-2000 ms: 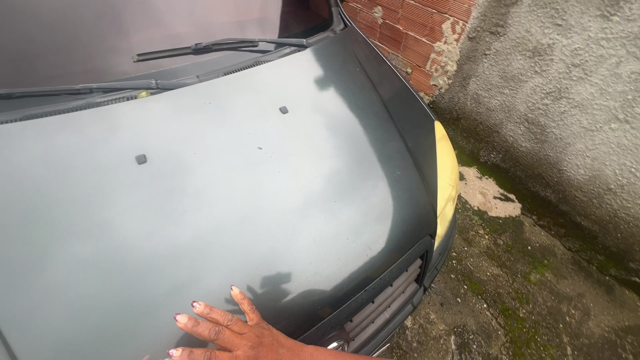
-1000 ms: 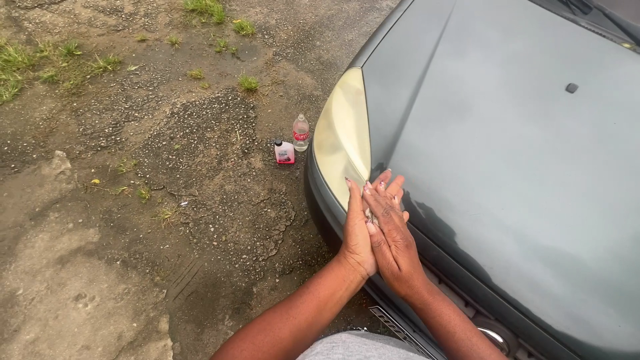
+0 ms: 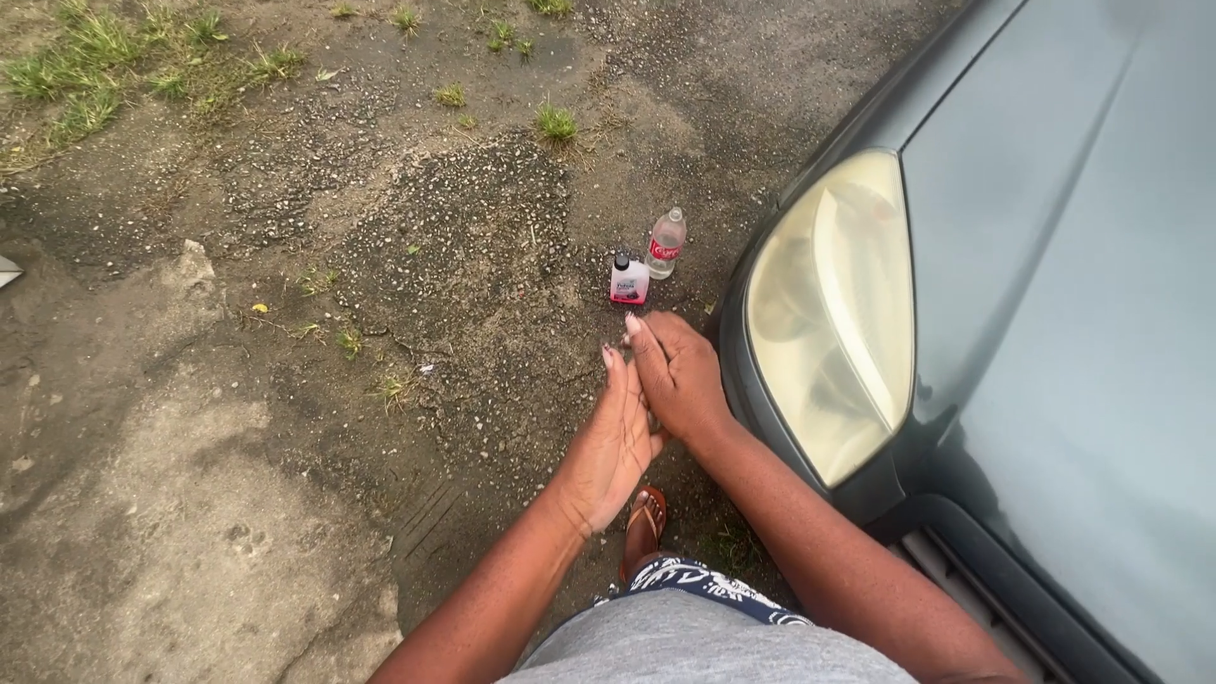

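My left hand (image 3: 613,442) is turned palm inward, its fingers partly hidden behind my right hand (image 3: 679,375). Both hands touch each other in front of my body; whether something small lies between them cannot be seen. To their right is a car's yellowed headlight (image 3: 836,313), set beside the dark grey-green hood (image 3: 1073,361). Beyond my fingertips a small bottle of pink liquid with a black cap (image 3: 629,282) stands on the ground, close to a clear plastic bottle with a red label (image 3: 667,242).
Rough ground of gravel and broken concrete (image 3: 237,532) spreads to the left, with grass tufts (image 3: 95,71) at the upper left. The front grille (image 3: 988,589) is at the lower right. My sandalled foot (image 3: 645,521) shows below my hands.
The view has swung from the hood and windscreen to the headlight and ground. One hand was spread over the hood two seconds ago; both hands were together one second ago and still are.
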